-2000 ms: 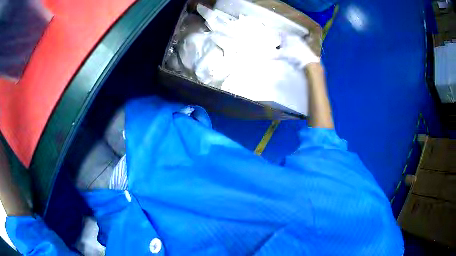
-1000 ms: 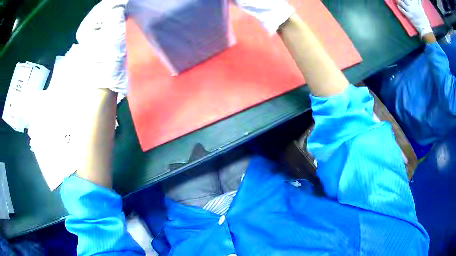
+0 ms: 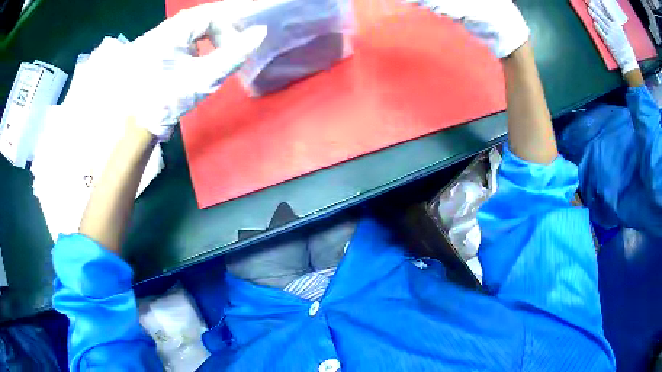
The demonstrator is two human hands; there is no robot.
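Observation:
A greyish translucent protective bag [image 3: 290,22] with a dark flat device [image 3: 301,64] inside or behind it is at the top centre, over the red-orange work mat [image 3: 348,131]. My left hand [image 3: 192,69], in a white glove, is at the bag's left edge. Its thumb lies against the bag and its fingertips are partly hidden. My right hand [image 3: 483,22], gloved, is over the mat's upper right, apart from the bag. Its fingers run to the top edge of the picture, so what they hold does not show. A stack of bags [image 3: 69,182] fans out left of the mat.
A white printed item [image 3: 27,109] lies at far left on the dark green bench [image 3: 218,236]. Below the bench are a scrap carton [image 3: 443,240] with crumpled white material and a pale bundle [image 3: 174,327]. A coworker's gloved hand [image 3: 615,40] and blue sleeve are at right.
Two seconds ago my right hand was in the scrap carton. Since one second ago it has moved right, away from the bag. My left thumb now reaches across the bag's left edge.

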